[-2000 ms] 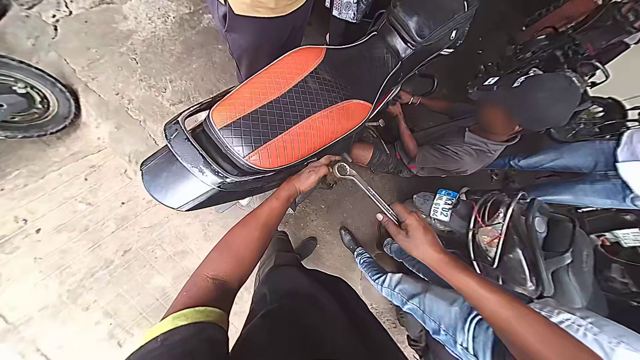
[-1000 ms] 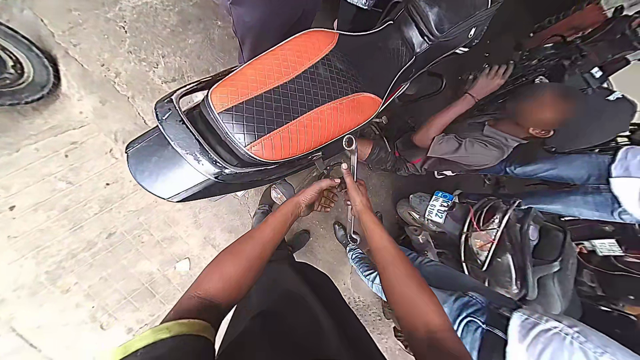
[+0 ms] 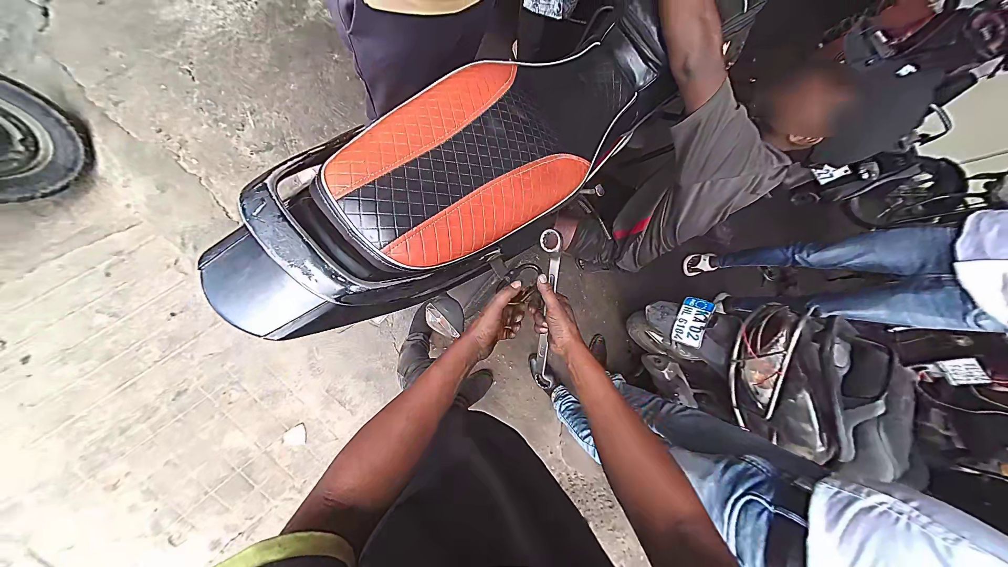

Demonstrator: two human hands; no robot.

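Observation:
A motorcycle's quilted orange-and-black seat [image 3: 465,165] spans the upper middle, above its black rear fender [image 3: 264,287]. My right hand [image 3: 556,319] is closed around a long metal ring spanner [image 3: 554,268]; one ring end points up beside the seat, the other down toward the ground. Close by on the left, my left hand [image 3: 498,316] has its fingers curled at a dark part under the seat's edge. Whether it grips that part or a small piece is too unclear to tell. Both hands are beside the motorcycle's near side, almost touching each other.
A person in a grey shirt [image 3: 709,173] crouches at the motorcycle's front right, one arm raised. Another person's dark trousers [image 3: 417,47] are beyond the seat. Parked motorcycles [image 3: 850,386] and people in jeans [image 3: 740,488] crowd the right. A wheel [image 3: 35,146] stands at far left.
My right hand has come in from the right with the spanner, which has turned from slanted to nearly upright in view. The crouching person has raised an arm toward the motorcycle's front.

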